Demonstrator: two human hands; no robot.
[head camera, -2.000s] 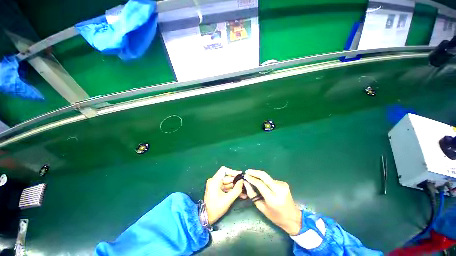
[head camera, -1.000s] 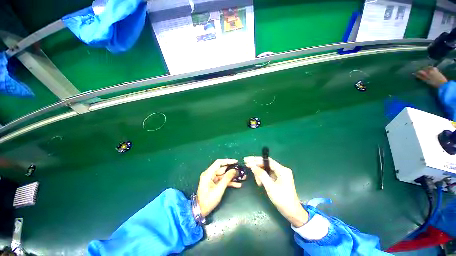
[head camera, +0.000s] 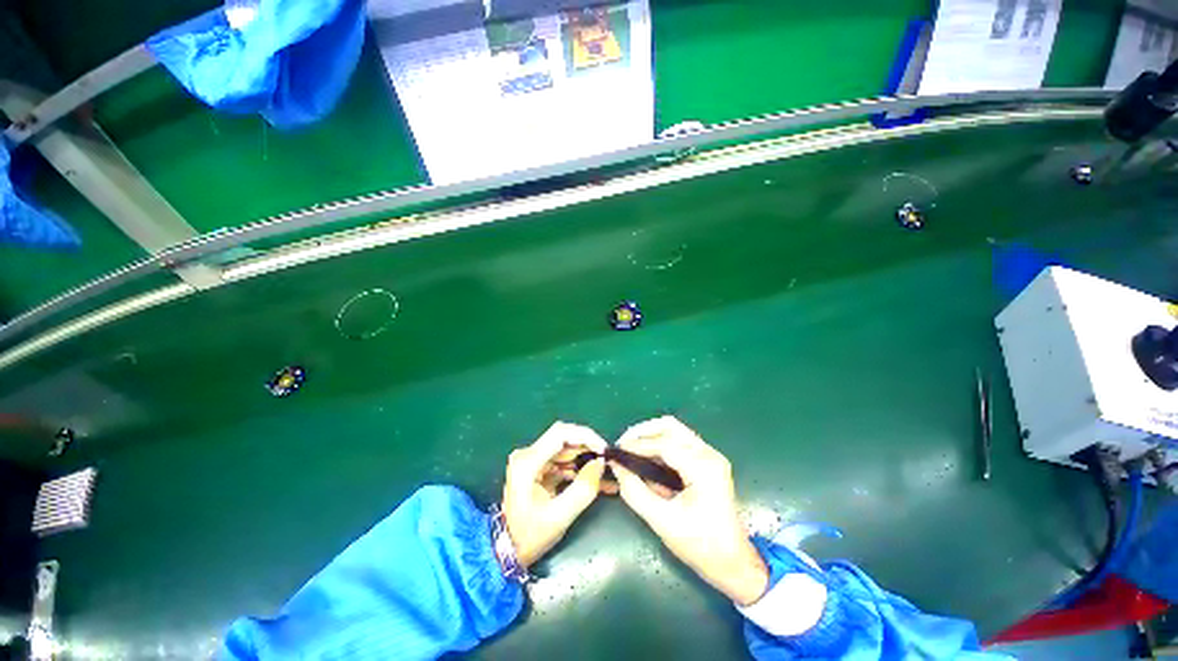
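Note:
My left hand (head camera: 550, 497) pinches a small dark round assembly (head camera: 585, 464) above the green bench; fingers hide most of it. My right hand (head camera: 685, 497) holds a dark pen-like tool (head camera: 646, 467), its tip end against or very near the assembly. The fingertips of both hands meet or nearly meet. Whether the tool is tweezers I cannot tell.
Round assemblies (head camera: 625, 315) lie spaced along the green belt (head camera: 478, 310). At right are a white control box (head camera: 1098, 368) and thin spare tweezers (head camera: 984, 424). A pale slotted tray (head camera: 63, 501) and metal bar (head camera: 44, 610) lie at left.
The right hand's tool has turned from upright to slanting and moved to the left hand's piece. The belt assemblies have shifted left; another shows at far right. The other person's hand has left view.

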